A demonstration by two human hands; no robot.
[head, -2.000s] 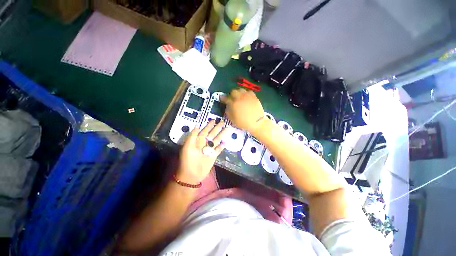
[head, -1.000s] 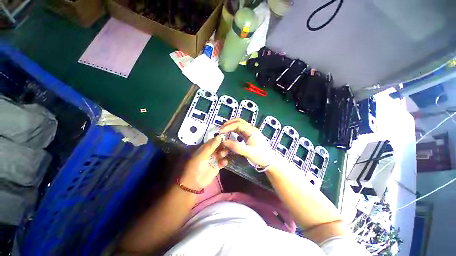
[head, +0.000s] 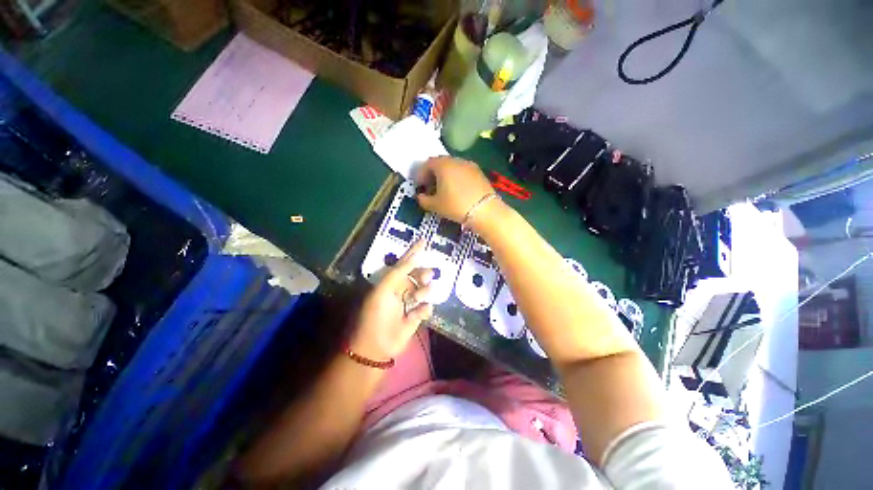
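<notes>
Several silver-white front panels [head: 387, 236] with rounded ends, windows and round holes lie in a row on the dark green bench top. My right hand [head: 453, 189] is over the top end of the panels at the left of the row, fingertips bent down and together. Whatever is between them is hidden. My left hand [head: 391, 304], with a red bead bracelet at the wrist, is at the lower ends of the left panels, palm partly up and fingers partly curled. I cannot tell if small parts lie in it. My right forearm covers the middle panels.
Behind the panels are a white tissue [head: 410, 145], red cutters [head: 509, 186], a green bottle [head: 480, 100] and a pile of black housings [head: 620, 198]. A brown box [head: 391, 94] and pink sheet [head: 245, 93] lie left, a blue crate [head: 158, 383] lower left, a white table [head: 765, 330] right.
My right hand has moved from beside my left hand up to the top of the left panels. The hands are now apart. The bench scene has shifted slightly right and down in view.
</notes>
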